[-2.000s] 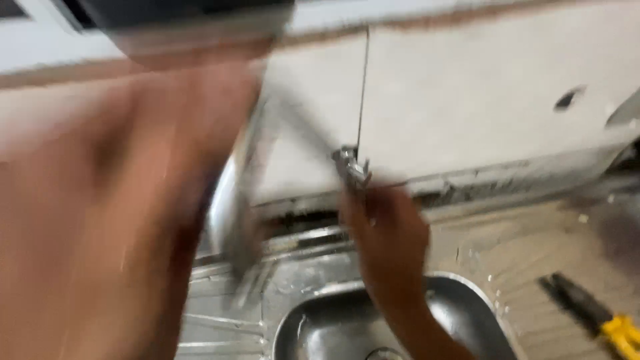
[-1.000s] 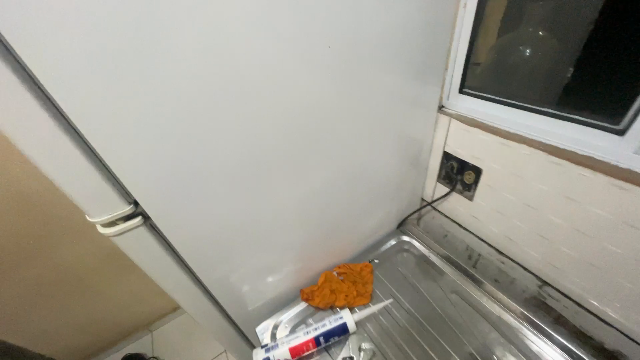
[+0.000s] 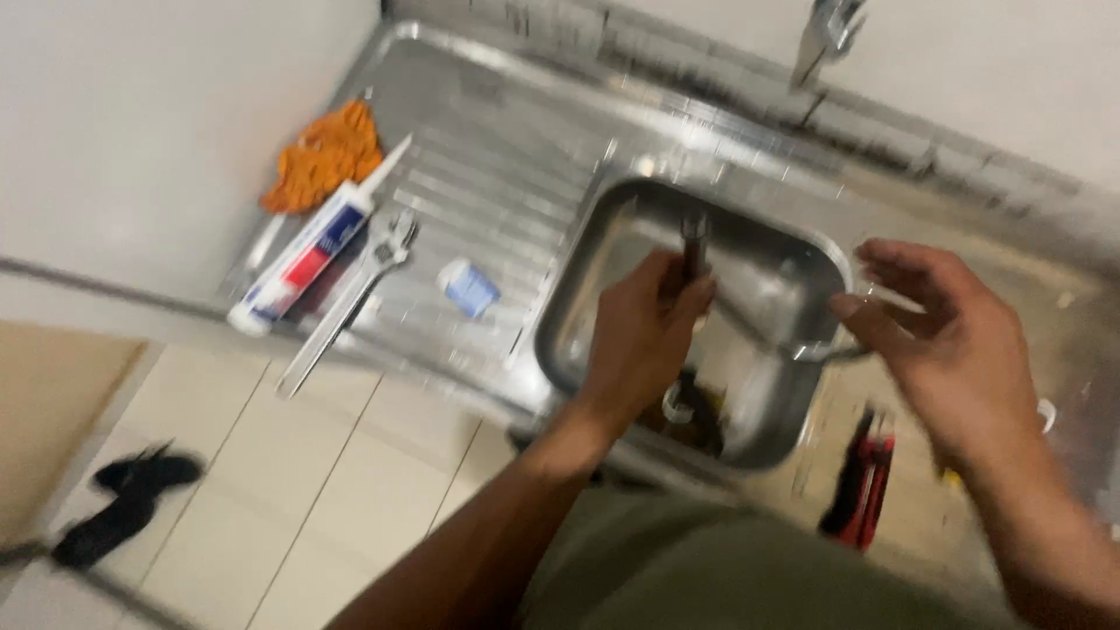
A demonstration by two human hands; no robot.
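Over the stainless steel sink bowl (image 3: pixel 612 236), my left hand (image 3: pixel 643 328) is closed around a chrome tap or tap fitting (image 3: pixel 694 229). One metal end sticks up above the fingers. A thin curved metal pipe, likely its spout (image 3: pixel 809 352), reaches right toward my other hand. My right hand (image 3: pixel 945 337) is at the bowl's right edge, thumb and fingers apart. A faint pale streak shows between them; blur hides whether it is something held. A dark object with a pale ring (image 3: pixel 687 407) lies low in the bowl.
On the drainboard (image 3: pixel 490 192) lie an orange cloth (image 3: pixel 328 157), a sealant cartridge (image 3: pixel 306 254), an adjustable wrench (image 3: pixel 346 302) and a small blue-and-white item (image 3: pixel 470 287). A red-and-black tool (image 3: pixel 862 486) rests on the right worktop. A chrome wall fitting (image 3: pixel 836 26) juts out above.
The view has swung from the wall, then the fridge side, down to the sink. Both hands, out of view one second ago, are now over or beside the bowl.
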